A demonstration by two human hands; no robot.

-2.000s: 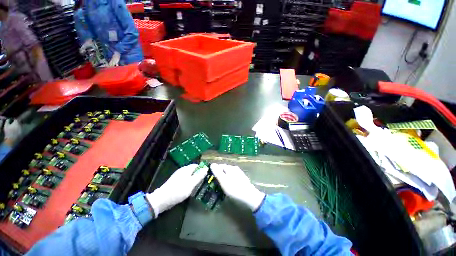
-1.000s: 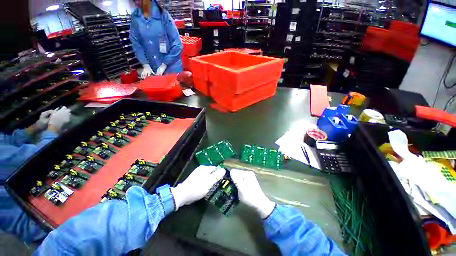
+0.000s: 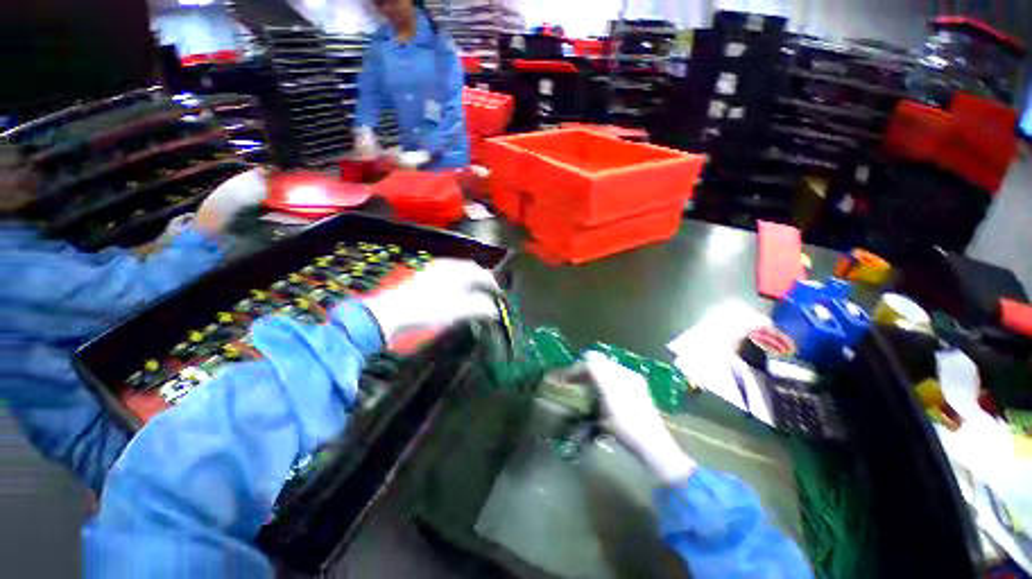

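Observation:
My gloved left hand (image 3: 439, 299) is over the right rim of the black tray (image 3: 495, 256). It grips a blurred circuit board (image 3: 505, 323) at its fingertips. My gloved right hand (image 3: 629, 409) is above the greyish work mat (image 3: 543, 506), its fingers on a blurred dark board piece (image 3: 569, 396). Inside the tray, rows of circuit boards with yellow parts (image 3: 226, 320) lie on a red-orange liner. Green board panels (image 3: 642, 369) lie behind my right hand, partly hidden by it.
Red-orange crates (image 3: 596, 192) stand at the back. Blue holder (image 3: 818, 321), tape roll (image 3: 772, 342), papers and calculator (image 3: 801, 405) are at right, beside thin green strips (image 3: 830, 509) and a black scrap bin (image 3: 914, 435). Another person's arms (image 3: 125, 277) reach in at left; a blue-smocked person (image 3: 414, 91) stands behind.
My hands, together over the mat before, are now apart. My left hand has moved left and up to the tray with a board; my right stays over the mat. The view has swung left.

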